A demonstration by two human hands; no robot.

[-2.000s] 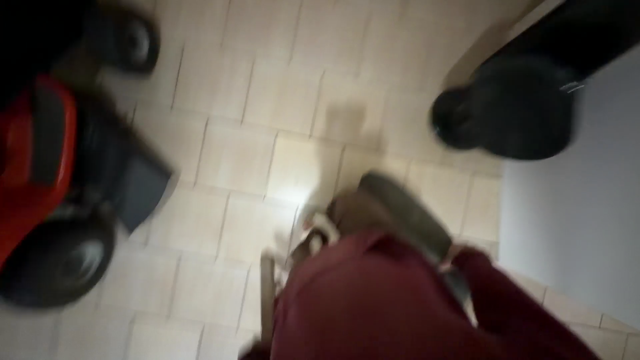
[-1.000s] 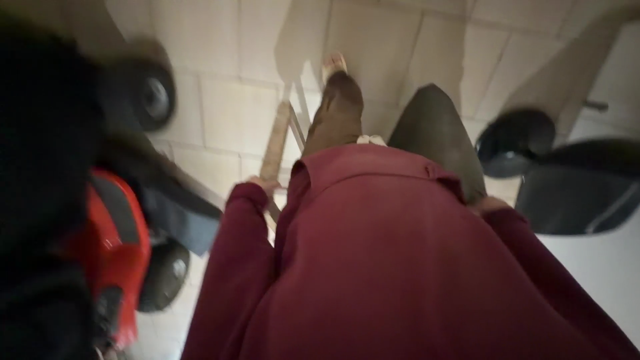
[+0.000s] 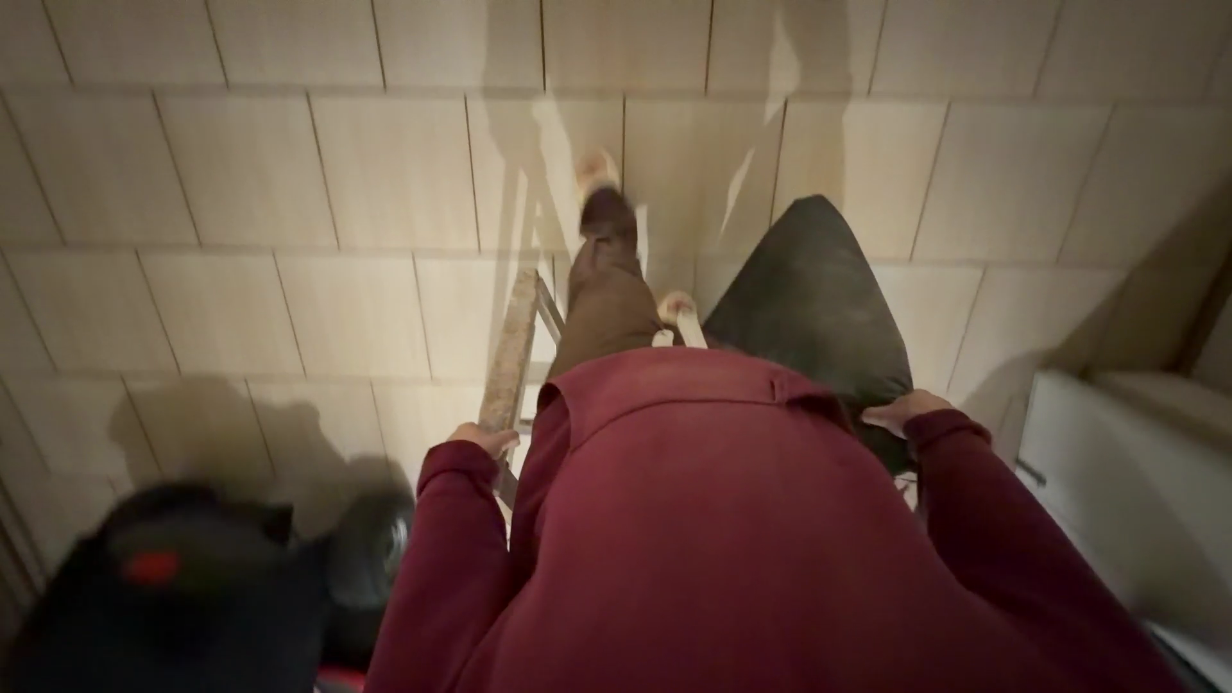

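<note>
My left hand [image 3: 488,440] is closed on the side of a worn folding frame [image 3: 510,356], which looks like a small stepladder and hangs beside my left leg. On the other side, my right hand [image 3: 903,412] grips the edge of a dark green bag or sack [image 3: 818,298], its contents hidden. The maroon top [image 3: 722,500] covers much of the lower view. In front of it show a brown trouser leg [image 3: 606,308] and a foot [image 3: 597,171], with the other foot [image 3: 678,308] partly hidden.
Pale rectangular tiles [image 3: 385,173] cover the floor. A black object [image 3: 183,587] with a red spot and a blurred wheel-like part [image 3: 371,549] stand at lower left. A pale cabinet or box [image 3: 1116,481] with a small handle is at right. Shadows fall across the tiles.
The view has shifted forward over the floor. The red wheeled machine, seen at left before, now shows only at the lower left edge, and the black rounded object at right has left view.
</note>
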